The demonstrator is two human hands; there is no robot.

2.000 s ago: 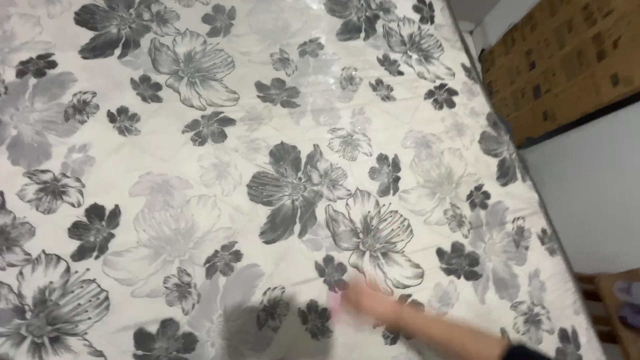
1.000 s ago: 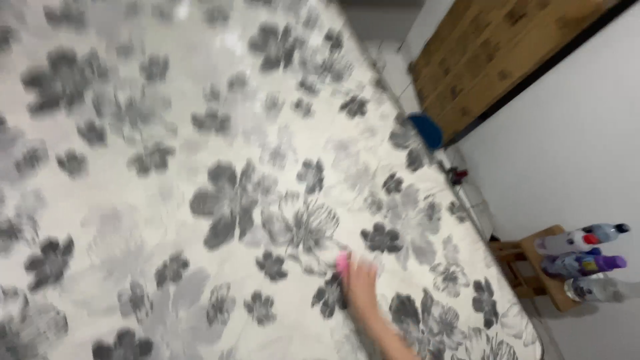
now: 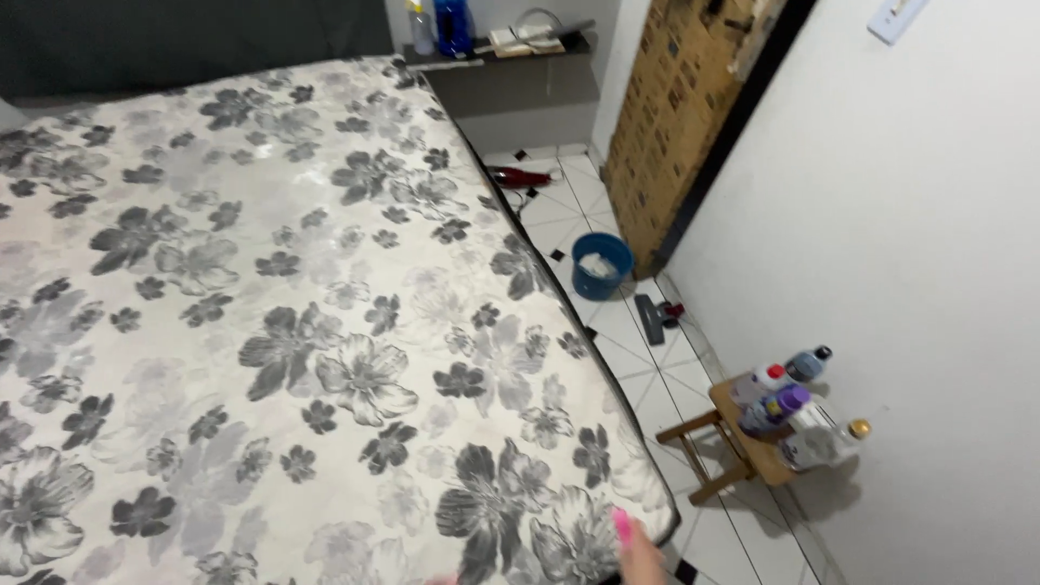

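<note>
A mattress point(image 3: 422, 301) with a grey and white floral cover fills the left and middle of the view. At its near right corner, by the bottom edge, my right hand point(image 3: 642, 561) is blurred and partly cut off. Its fingers are on a small pink object point(image 3: 622, 526), whose kind I cannot tell, over the floral cover. A pinkish blur at the bottom edge, left of that hand, may be part of my left hand; too little shows to tell.
Right of the mattress, a wooden stool point(image 3: 772, 463) bears several bottles by the white wall. On the tiled floor are a blue bucket point(image 3: 600, 280) with something white inside, a vacuum floor head point(image 3: 652, 318) and a dark red object point(image 3: 520, 177). A shelf point(image 3: 512, 58) holds bottles and an open book.
The view has swung toward the right side and far end of the mattress, showing the shelf. My right hand, further in on the cover before, is now by the near right corner.
</note>
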